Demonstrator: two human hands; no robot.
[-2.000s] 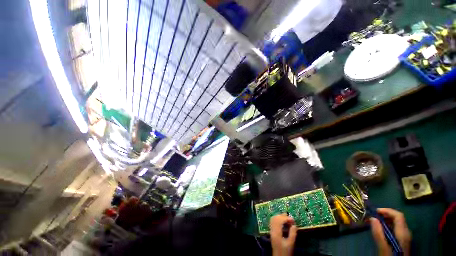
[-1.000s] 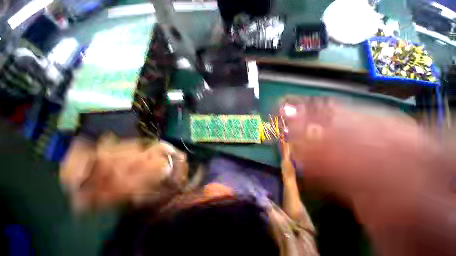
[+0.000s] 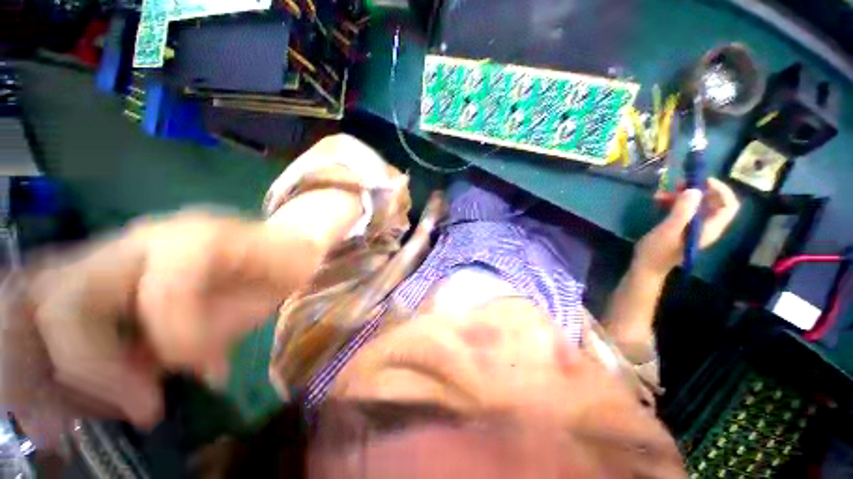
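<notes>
The green circuit board panel (image 3: 524,108) lies on the bench, its lower edge near the bench's front edge. Short yellow lead wires (image 3: 645,131) are heaped at its right end. My right hand (image 3: 701,220) is right of the board and below the wires, closed around the dark blue soldering iron (image 3: 693,178). The iron points up towards the tip-cleaning pot (image 3: 725,82). My left hand (image 3: 159,309) is large, blurred and close to the camera at the left, away from the board. Whether it holds anything cannot be told.
The iron stand (image 3: 800,112) and sponge tray (image 3: 759,166) are right of the pot. A black box with red handles (image 3: 812,290) is at the right edge. Stacked wired boards (image 3: 271,70) are at the upper left. A thin strand curves left of the board. More panels (image 3: 758,426) are at the lower right.
The view has tilted down onto the wearer's body. My left hand, at the board two seconds ago, is now far left of it. The large blurred hand at the right has gone from there.
</notes>
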